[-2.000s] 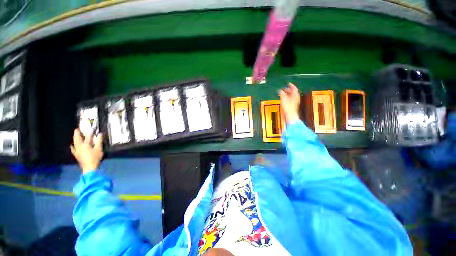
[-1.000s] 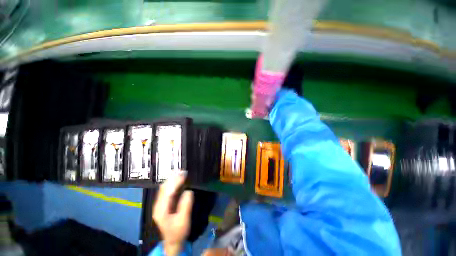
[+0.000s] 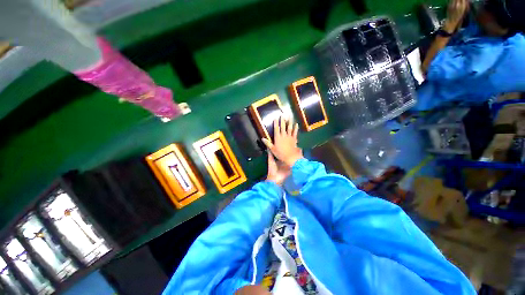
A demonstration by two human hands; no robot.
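An orange fixture (image 3: 257, 108) with a dark glossy panel (image 3: 268, 115) in it lies near the middle of the bench. My right hand (image 3: 284, 140) lies flat on the lower part of this panel, fingers spread. My left hand (image 3: 276, 169) is at the fixture's near edge, mostly hidden under my right hand; its fingers do not show clearly. A dark flat plate (image 3: 244, 135) lies just left of this fixture. Further left are an orange fixture with a dark slot (image 3: 235, 180) and one with a silvery-white centre (image 3: 193, 195).
Another orange fixture with a dark panel (image 3: 308, 102) is at right, beside stacked clear trays (image 3: 368, 72). A black tray (image 3: 109, 245) with silvery-white parts is at lower left. A pink-wrapped arm (image 3: 129, 80) hangs at upper left. A person in blue (image 3: 478, 63) is at upper right.
The view has turned to the right. My right hand has come back from the pink-wrapped arm, and my left hand has left the black tray. Both are now together at the fixture.
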